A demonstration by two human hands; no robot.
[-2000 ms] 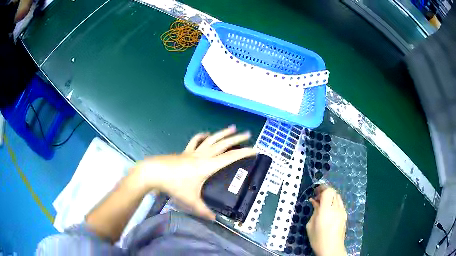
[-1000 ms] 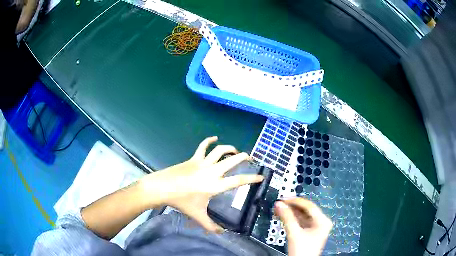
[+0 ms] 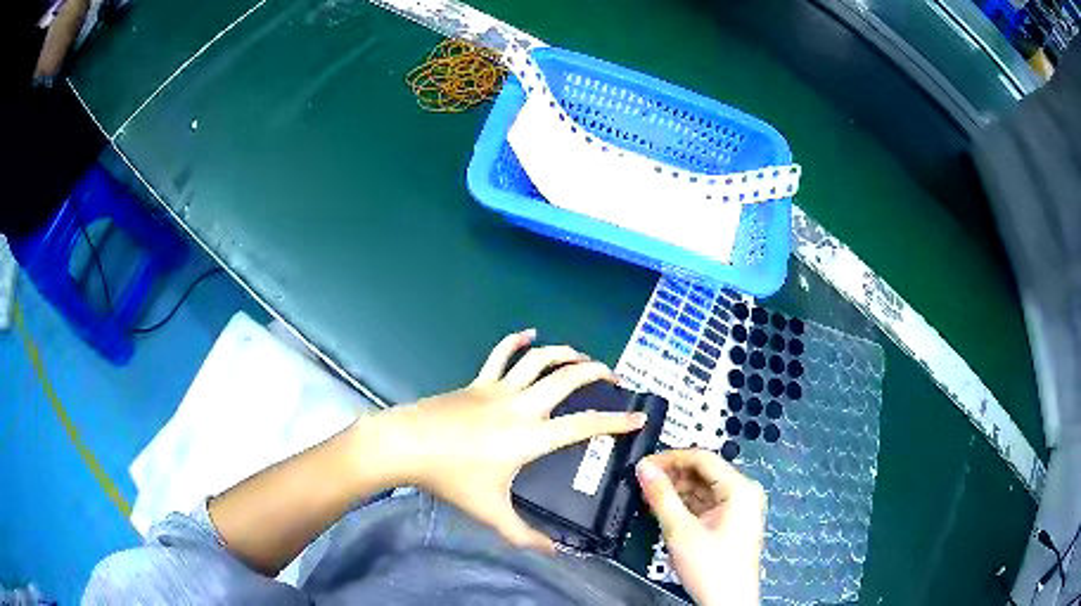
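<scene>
A black electronic unit [image 3: 569, 491] with a small white label lies at the bench's near edge. My left hand [image 3: 498, 444] is spread over it, thumb at the near side and fingers on its top, holding it. My right hand [image 3: 711, 509] has its thumb and fingertip pinched at the unit's right edge; whether a small piece is between them is hidden. Round black pads [image 3: 767, 369] sit in rows on a clear pad sheet [image 3: 827, 474] to the right. A label sheet [image 3: 678, 335] and perforated white strips lie between, partly under the unit and my right hand.
A blue basket [image 3: 628, 243] holding white paper [image 3: 640, 195] stands beyond the sheets, a perforated strip [image 3: 759, 182] draped over it. Rubber bands [image 3: 456, 77] lie beside it. A blue stool [image 3: 101, 266] and white sheets [image 3: 243, 414] are at left. Part of a person shows at upper left.
My right hand has moved left from the pad sheet to the unit's right edge. My left hand has stayed on the unit, its fingers shifted across the top. The view has shifted slightly.
</scene>
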